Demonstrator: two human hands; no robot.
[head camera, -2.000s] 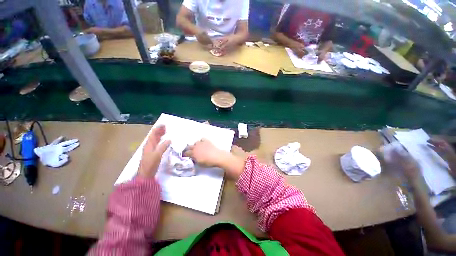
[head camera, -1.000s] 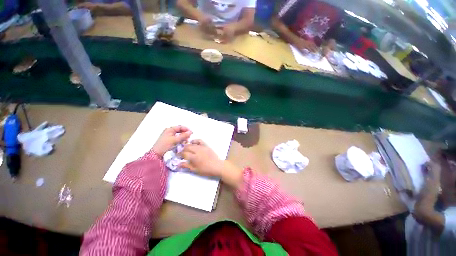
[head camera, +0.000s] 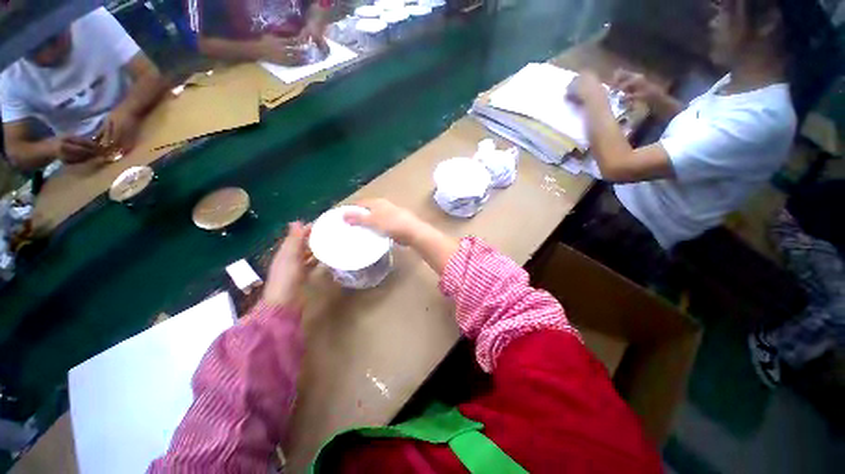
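A white wrapped bundle (head camera: 350, 248) with a round flat top and creased sides is between my two hands over the bench. My left hand (head camera: 291, 264) is against its left side. My right hand (head camera: 384, 220) touches its upper right rim. The white paper stack (head camera: 153, 384) lies at the lower left, partly behind my left sleeve. The small white block (head camera: 244, 275) lies at the bench's far edge, left of my left hand. My fingertips behind the bundle are partly hidden.
Two white bundles (head camera: 460, 185) stand ahead right, near a neighbour's paper stack (head camera: 537, 111). A seated person (head camera: 718, 139) works there. An open carton (head camera: 662, 356) is below the bench on the right. The green belt (head camera: 306, 153) carries gold discs (head camera: 220, 208). People sit across it.
The view has turned to the right. My hands have moved off the paper stack to the right, and a bundle with its round flat top showing is now between them. The carton has come into view.
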